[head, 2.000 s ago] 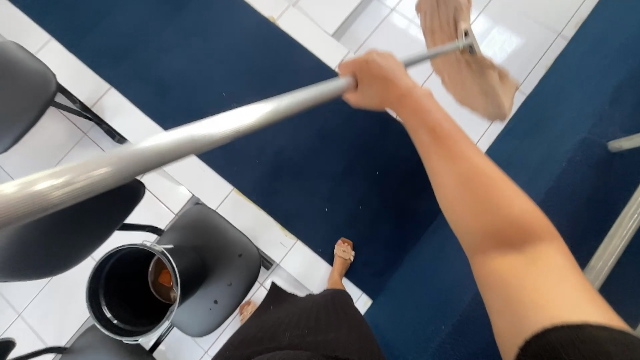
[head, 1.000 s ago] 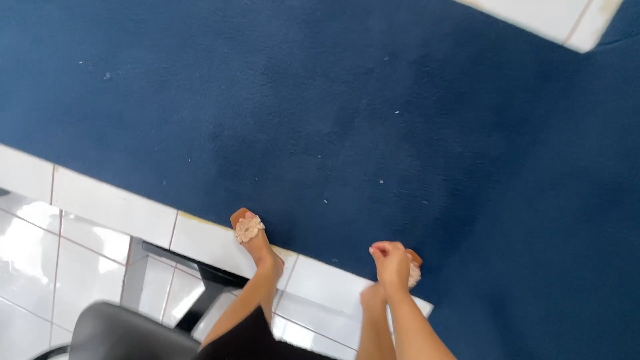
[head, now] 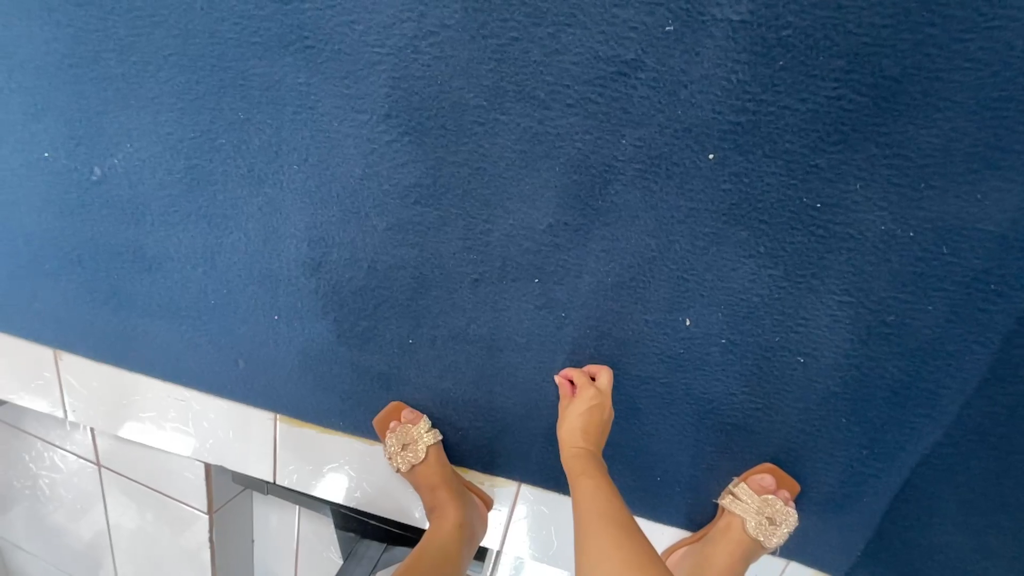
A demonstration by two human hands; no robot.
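My right hand [head: 586,404] is over the blue carpet [head: 512,200], between my two feet. Its fingers are curled closed against the thumb, and nothing shows between them. Small white specks lie scattered on the carpet, among them one bit [head: 687,322] up and to the right of the hand and another [head: 710,157] farther off. My left hand is out of view.
My feet wear tan sandals with braided gold straps, the left [head: 408,444] and the right [head: 764,512]. A strip of white tiles [head: 168,408] borders the carpet. Beyond it, a black and grey metal base [head: 360,536] stands low beside the left foot.
Two seconds ago my right hand gripped the metal pole of a mop; the pole, mop head and bucket are now out of view. The view has swung down to the carpet.
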